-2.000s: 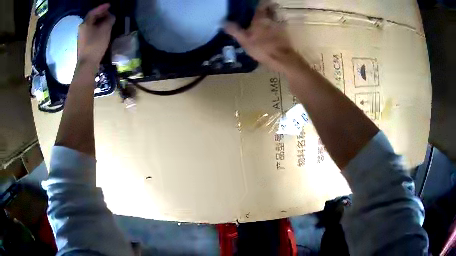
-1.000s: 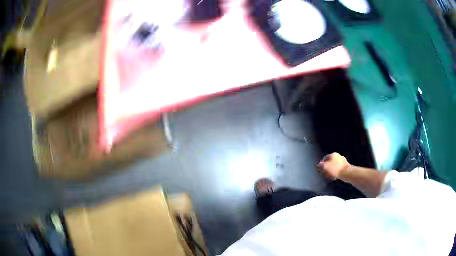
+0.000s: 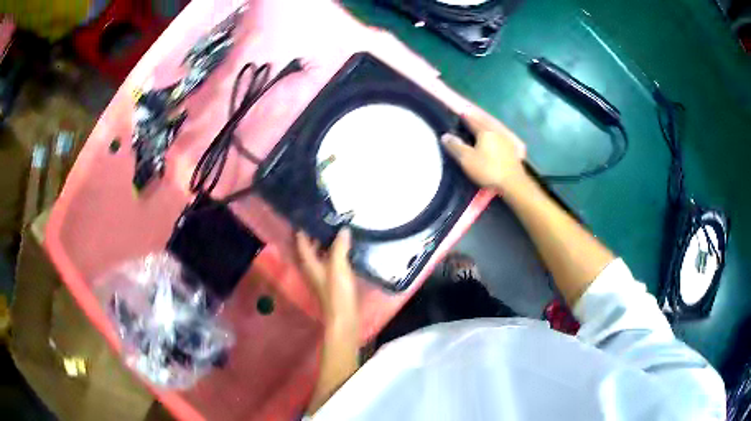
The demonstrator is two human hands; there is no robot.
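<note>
A square black appliance housing (image 3: 284, 177) with a round white disc (image 3: 383, 168) lies on the salmon-red table (image 3: 90, 238). My left hand (image 3: 329, 275) is at its lower left edge, fingertips on the rim near small wires by the disc. My right hand (image 3: 487, 156) grips its right edge, thumb on top and the other fingers partly hidden. A looped black power cord (image 3: 216, 156) lies to the left of the housing.
A black screw tray (image 3: 216, 247) and a clear bag of parts (image 3: 169, 321) are at lower left. Loose boards with wires (image 3: 156, 127) lie at the far left. The green bench (image 3: 527, 99) holds an electric screwdriver (image 3: 576, 90) and other housings (image 3: 700, 263).
The view has turned from the cardboard sheet, past the floor, to the red table. Both hands are now on a housing there; a second ago one hand showed, away from the table.
</note>
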